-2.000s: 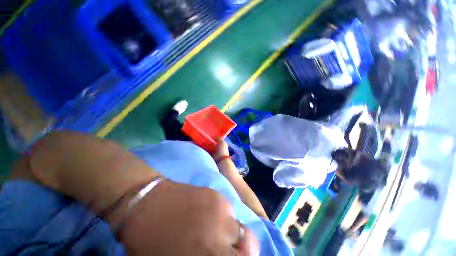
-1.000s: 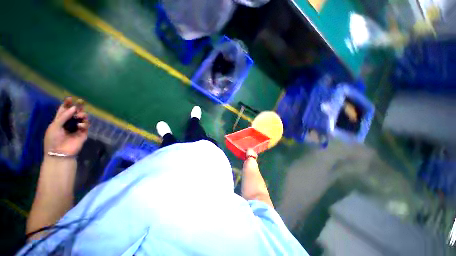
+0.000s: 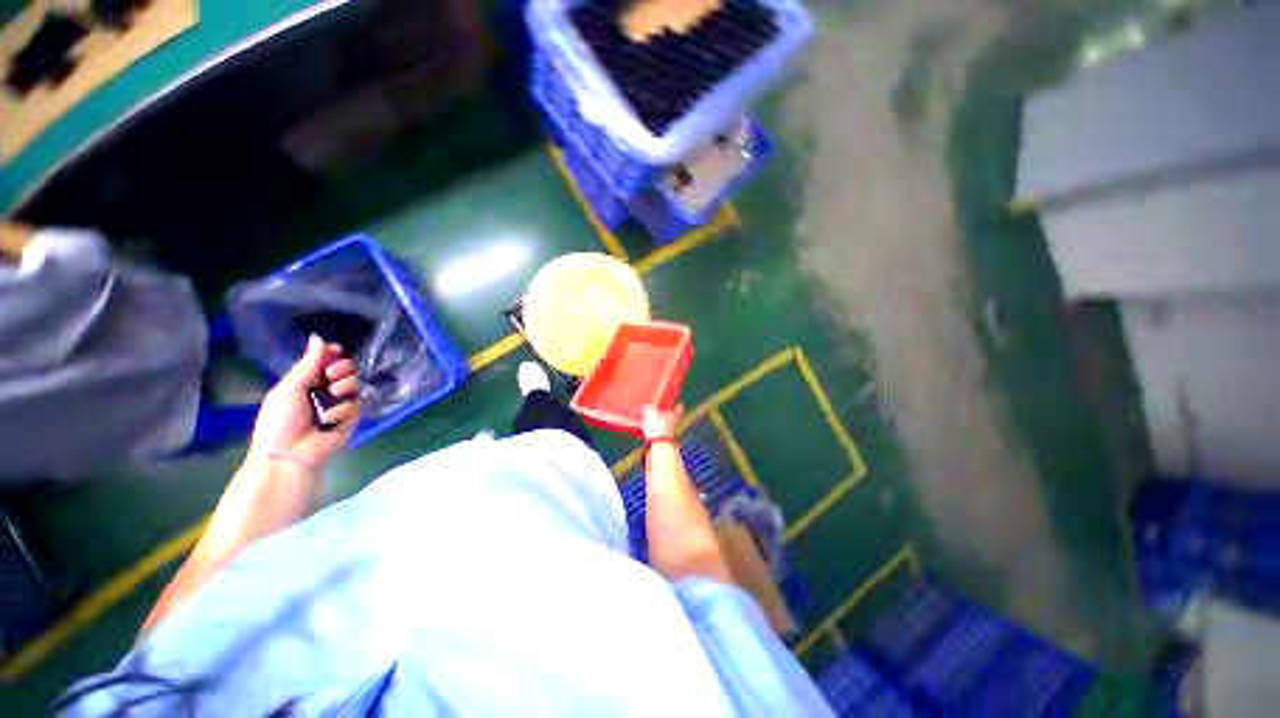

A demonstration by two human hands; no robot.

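Note:
My right hand [image 3: 661,420] grips the near edge of a red parts bin [image 3: 637,375], which looks empty and is held over the floor, partly in front of the round stool. My left hand [image 3: 312,407] is raised at the left with its fingers curled around a small dark thing [image 3: 324,408]; only part of it shows. The pale yellow round stool [image 3: 578,302] stands just beyond the bin.
A blue crate [image 3: 435,341] with a clear liner bag stands behind my left hand. Stacked blue crates [image 3: 665,146] hold black parts and cardboard. The green bench [image 3: 169,68] is at upper left, with a person in grey [image 3: 105,362] below. Blue crates lie at lower right.
The view has swung round, bringing the stool and stacked crates ahead of me. My left hand has come closer in from the far left. The red bin stays in my right hand, now tilted differently.

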